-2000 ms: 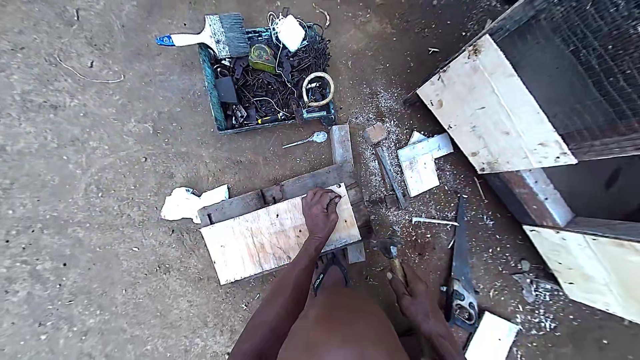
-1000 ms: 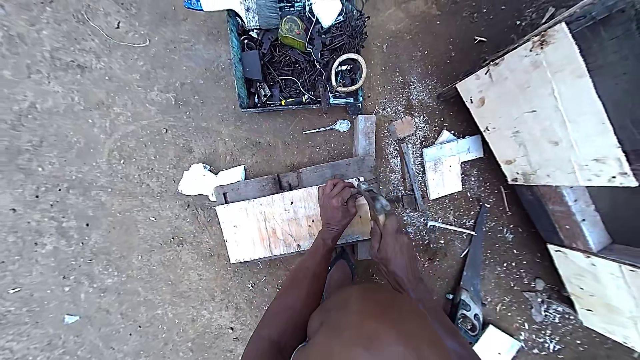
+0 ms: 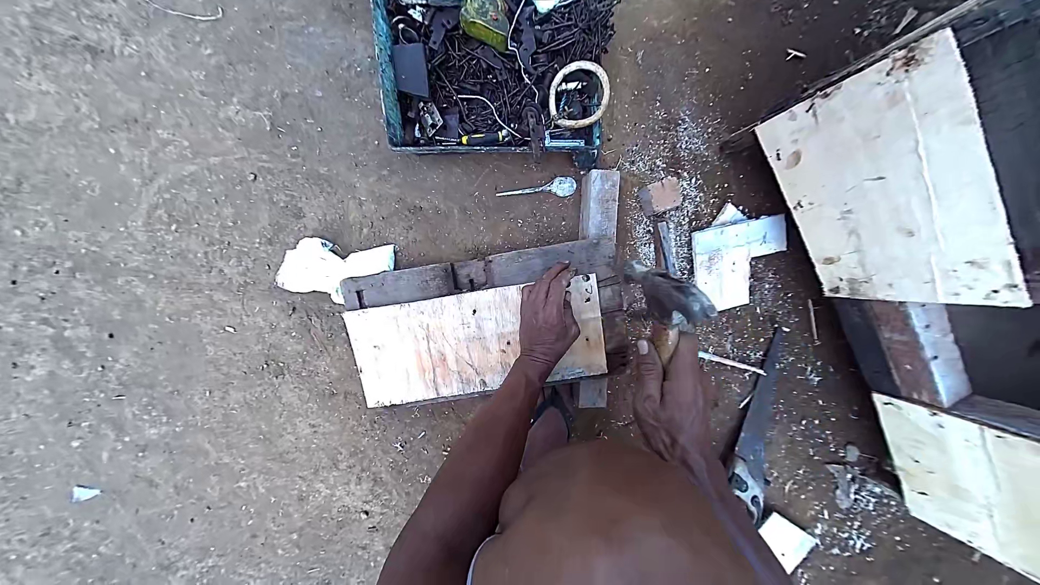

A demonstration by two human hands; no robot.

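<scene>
My left hand [image 3: 549, 318] lies on a pale plywood board [image 3: 439, 345], near its right end, fingers toward the far edge. The board rests on weathered timber pieces [image 3: 528, 264]. Whether the fingers pinch something small, I cannot tell. Dark marks or small holes show at the board's far right corner. My right hand [image 3: 673, 390] grips the wooden handle of a claw hammer, its blurred metal head [image 3: 670, 294] held up to the right of the board. A short upright-lying timber block [image 3: 600, 203] extends beyond the far side of the timber.
Beyond the board stands a green crate [image 3: 387, 89] full of nails and scrap. Right of my right hand lie a handsaw [image 3: 757, 422] and white offcuts [image 3: 721, 264]. A wooden frame with plywood panels [image 3: 902, 179] stands at the right. A crumpled white piece [image 3: 307, 266] lies left.
The hammer was low at the right two seconds ago, was over the board's right end beside my left hand one second ago, and is now back to the right. My left hand stays on the board.
</scene>
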